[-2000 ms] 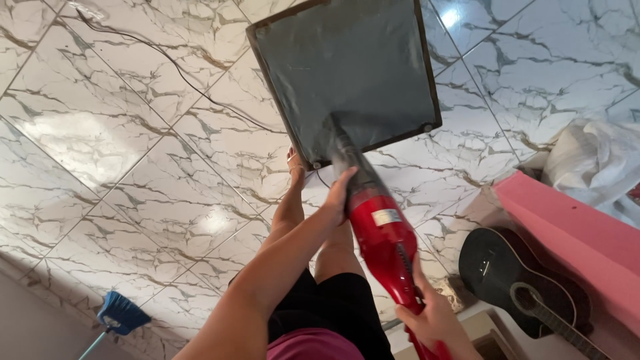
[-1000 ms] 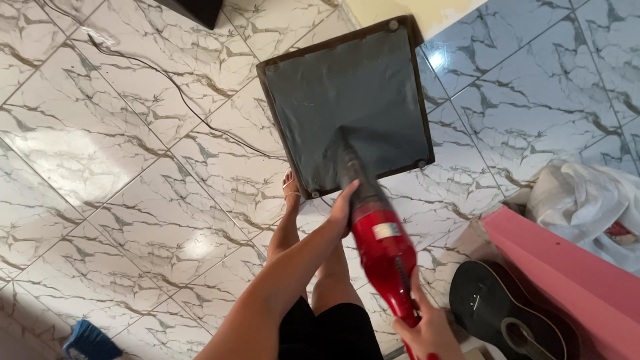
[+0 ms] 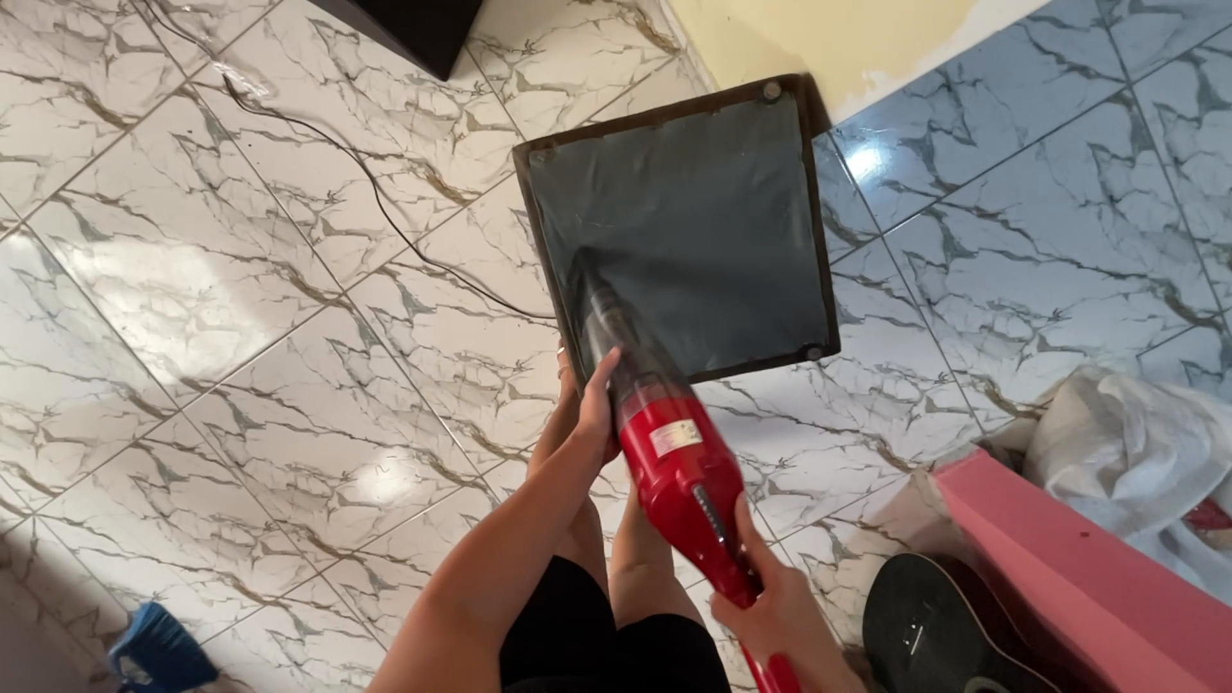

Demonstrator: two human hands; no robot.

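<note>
A red handheld vacuum cleaner point(image 3: 679, 462) with a clear grey dust chamber is held by both hands. Around its red rear handle, low in the view, my right hand point(image 3: 775, 602) is closed. My left hand point(image 3: 599, 409) supports the body's left side, by the front of the chamber; its fingers are partly hidden underneath. The dark, narrow nozzle point(image 3: 589, 269) points at the left part of a square panel covered in dark fabric point(image 3: 712, 231), with a dark edge and small round feet at several corners. Whether the nozzle touches the fabric is hard to tell.
A thin black cable point(image 3: 385, 217) crosses the marble-patterned tile floor to the panel's left edge. A black guitar point(image 3: 924, 626), a pink board point(image 3: 1088, 558) and white translucent fabric point(image 3: 1126, 452) lie at lower right. A blue broom head point(image 3: 162, 650) is lower left; a black object point(image 3: 414, 24) stands at the top.
The nozzle has moved from near the middle of the panel to its left part. Both hands still hold the vacuum cleaner. The view has shifted somewhat.
</note>
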